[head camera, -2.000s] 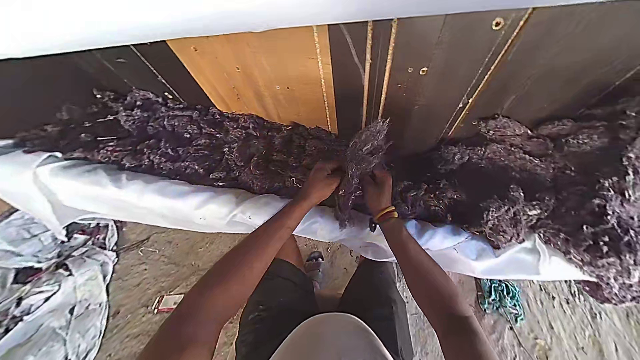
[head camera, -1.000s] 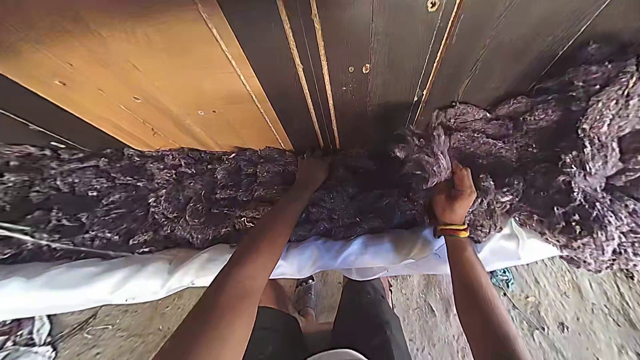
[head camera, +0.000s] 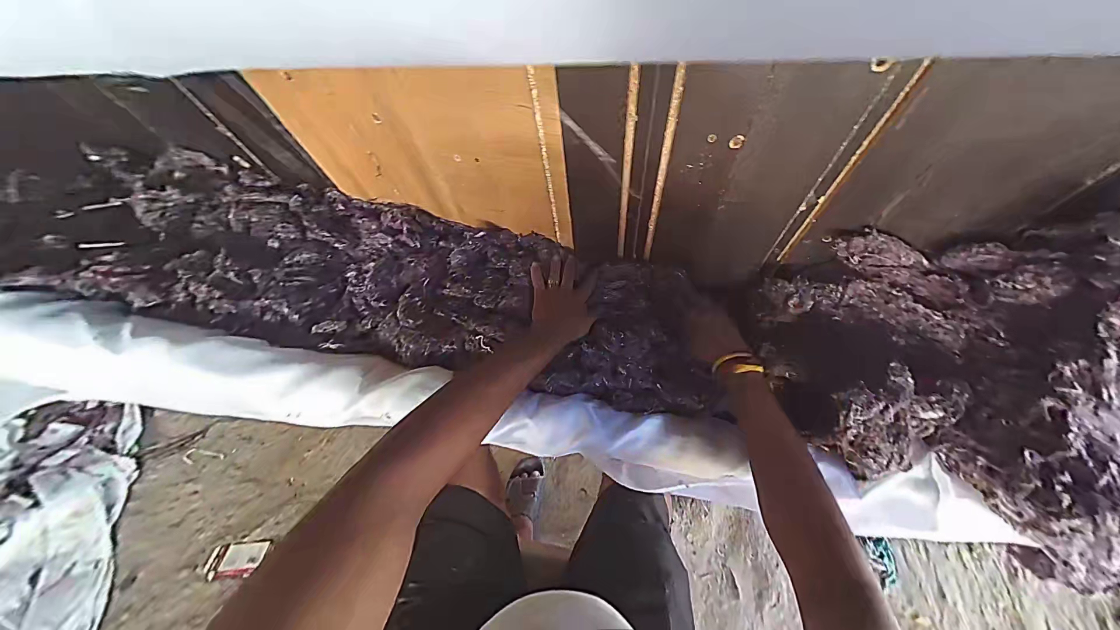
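Observation:
Dark purple-brown fibre stuffing (head camera: 420, 280) lies in a long matted bank on white cloth (head camera: 350, 398), against wooden boards. My left hand (head camera: 562, 302), with a ring on one finger, rests palm down on the stuffing, fingers spread toward the boards. To its right, my right hand (head camera: 707, 331) reaches into the dark fibre near a dip in the bank. Its fingers are blurred and partly hidden, so whether they grip fibre is unclear. A yellow band (head camera: 739, 363) circles the right wrist.
Behind the fibre stand dark boards (head camera: 744, 175) and an orange-brown board (head camera: 420, 149). White material (head camera: 560, 31) crosses the top. Below are the ground (head camera: 289, 455), a small box (head camera: 238, 560), crumpled cloth (head camera: 66, 525) at left, and green netting (head camera: 882, 560). My sandalled foot (head camera: 525, 490) shows beneath.
Two seconds ago both hands held up a tuft of fibre between them; it is no longer raised. Since one second ago, my right hand has left the lighter clump at right and moved closer to my left.

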